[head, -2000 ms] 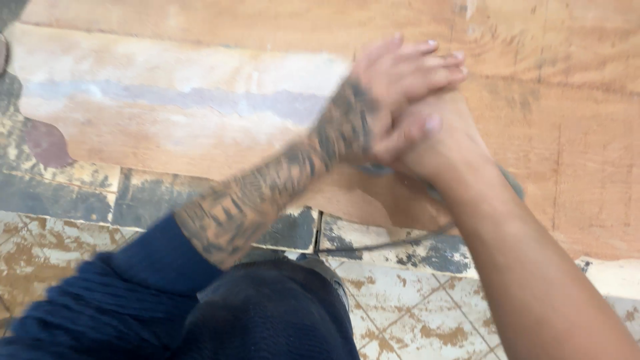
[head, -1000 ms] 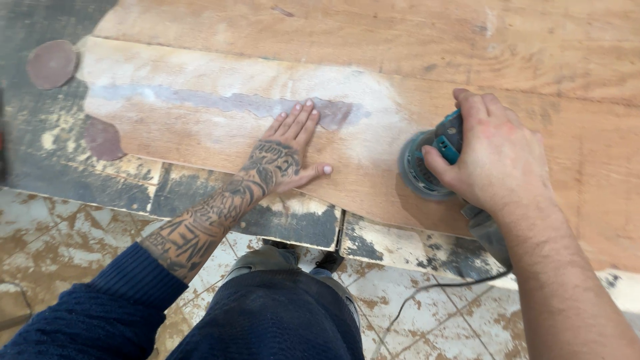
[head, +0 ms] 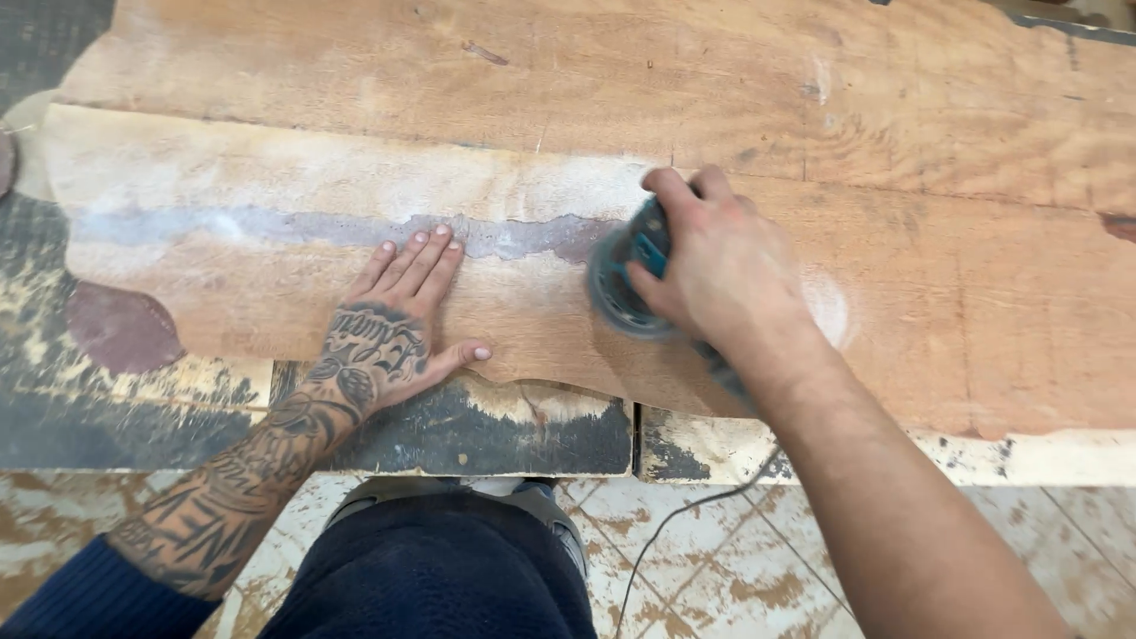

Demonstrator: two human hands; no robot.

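My right hand (head: 723,257) grips a teal and black random orbital sander (head: 632,275), whose round pad sits on a wide wooden slab (head: 887,293) at the right end of a grey-purple filler strip (head: 337,228). The sander is slightly blurred. Tattooed, my left hand (head: 399,306) lies flat on the slab left of the sander, fingertips at the lower edge of the filler and thumb spread out. Whitish dust covers the wood around the strip.
A round reddish-brown sanding disc (head: 124,328) lies partly against the slab's lower left edge; another disc (head: 7,160) shows at the left border. The worn black-painted worktable (head: 497,435) has a narrow gap. A power cord (head: 674,515) hangs over its front edge above the tiled floor.
Two seconds ago my hands were together over the slab. One second ago the sander was right of the filler strip's end; it has moved left onto that end.
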